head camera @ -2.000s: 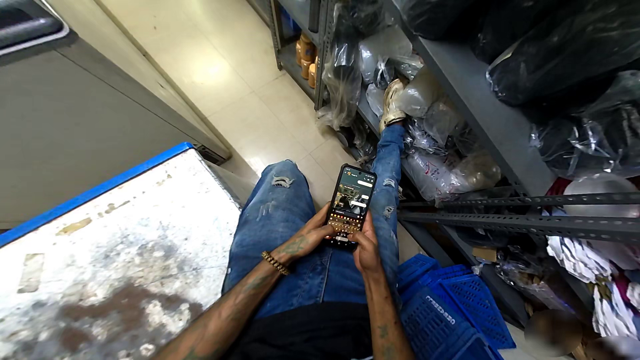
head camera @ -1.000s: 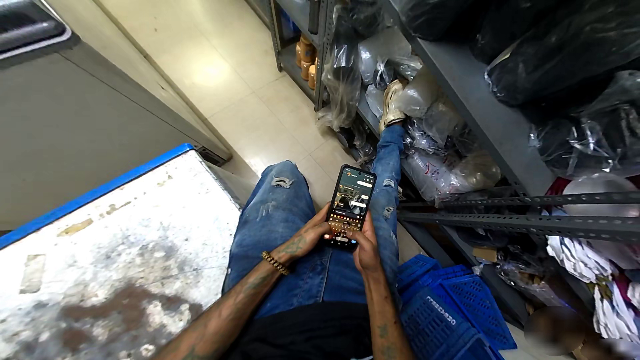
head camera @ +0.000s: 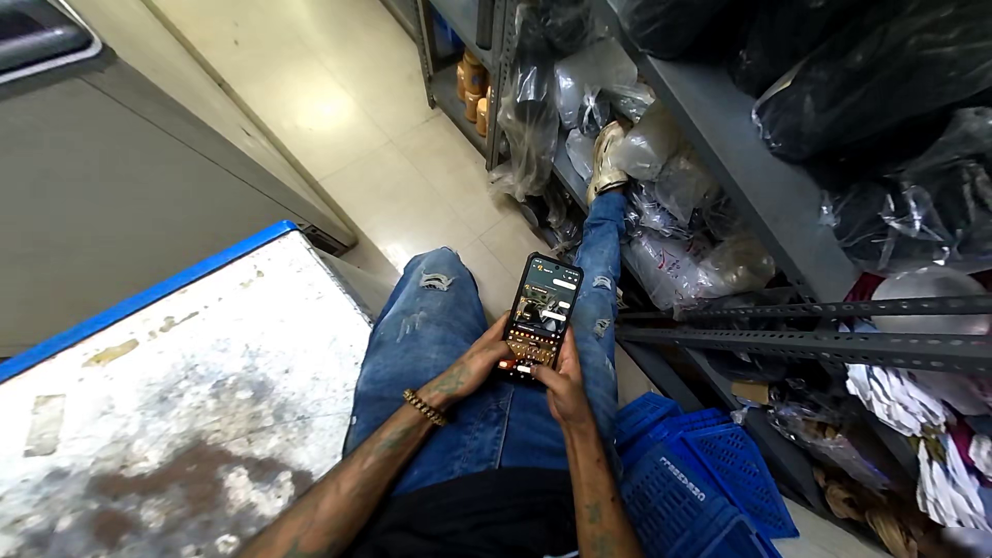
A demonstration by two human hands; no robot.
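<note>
A smartphone in a dark case lies upright between both hands, above my lap in blue ripped jeans. Its lit screen shows a chat with an on-screen keyboard. My left hand grips the phone's lower left edge, the thumb over the keyboard; a beaded bracelet circles that wrist. Around the lower right edge my right hand is closed, its thumb at the bottom of the screen. The fingers behind the phone are mostly hidden.
A worn white tabletop with blue edging is at left. Metal shelving holding plastic-wrapped bundles runs along the right, where my shoed foot rests. Blue plastic crates stand at lower right. Tiled floor shows ahead.
My right thumb has shifted slightly over the lower part of the phone. Both hands keep hold of it in the same place.
</note>
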